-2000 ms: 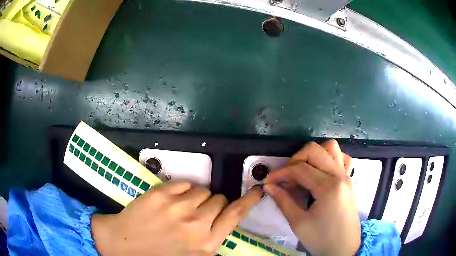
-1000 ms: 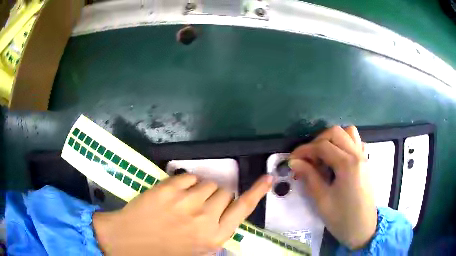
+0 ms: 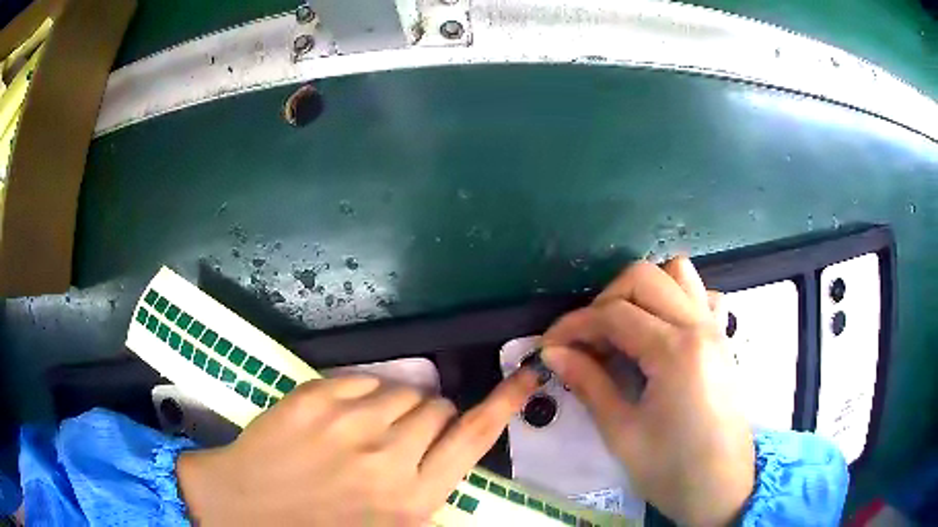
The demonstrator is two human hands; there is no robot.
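Observation:
A pale smartphone (image 3: 561,463) lies back side up in a black tray (image 3: 473,323). Its lower camera lens (image 3: 538,411) is visible; the upper lens is mostly hidden by fingertips. My left hand (image 3: 339,448) holds a yellow sticker sheet (image 3: 228,362) with green squares under its palm. My left index finger reaches to the upper lens. My right hand (image 3: 669,396) has thumb and index finger pinched together at the same lens, touching or nearly touching my left fingertip. A small dark spot shows there; whether it is a held piece or the lens I cannot tell.
More pale phones (image 3: 766,355) lie in the tray on both sides. A cardboard box (image 3: 46,154) with yellow strips is at the upper left. A pale metal rail (image 3: 576,36) curves behind the green surface (image 3: 494,185), which has a round hole.
The view has shifted, so box and rail sit differently. My fingertips moved off the upper lens a second ago and are now back over it. The left hand still holds the sheet.

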